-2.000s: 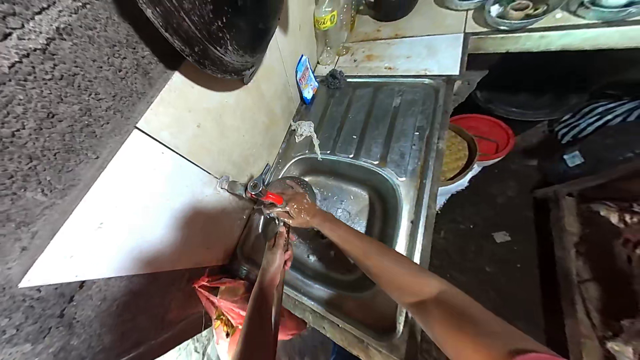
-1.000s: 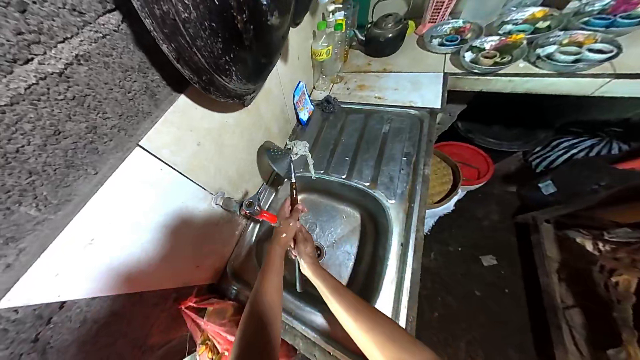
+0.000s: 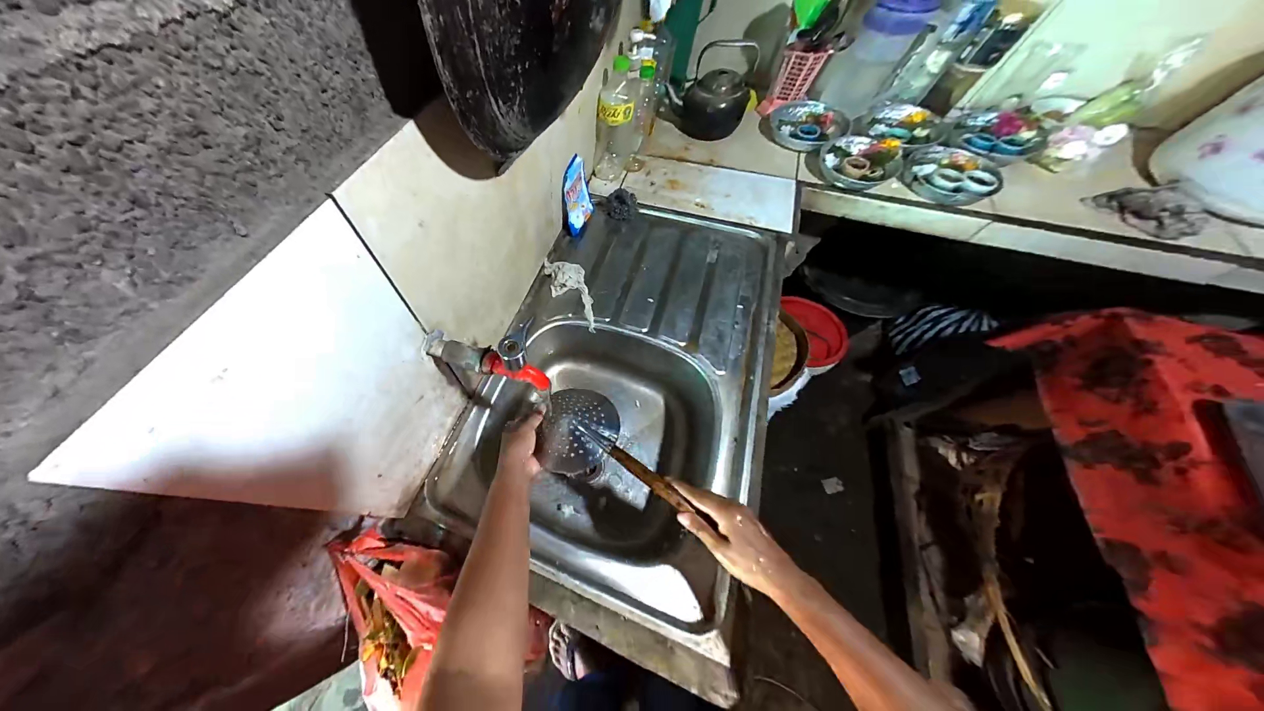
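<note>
A metal skimmer with a perforated round head (image 3: 581,431) is held over the basin of the stainless steel sink (image 3: 726,434). My right hand (image 3: 736,533) is closed around its wooden handle (image 3: 647,478), to the right of the basin. My left hand (image 3: 523,441) is at the left edge of the skimmer's head, under the red-handled tap (image 3: 518,371); its fingers are partly hidden, so its grip cannot be told. A thin stream of water seems to fall from the tap beside my left fingers. A pale, stringy scrubber (image 3: 569,280) lies on the drainboard's left edge.
A blue packet (image 3: 577,196) and a dark scouring pad (image 3: 621,204) are behind the drainboard. A blackened pan (image 3: 518,69) hangs upper left. Bottles, a kettle (image 3: 718,102) and metal bowls of small items (image 3: 952,176) stand on the back counter. A red plastic bag (image 3: 395,592) hangs lower left.
The skimmer's head has moved from beside the tap down over the basin, and its handle now points toward the lower right. My hands, together on the handle a second ago, are apart.
</note>
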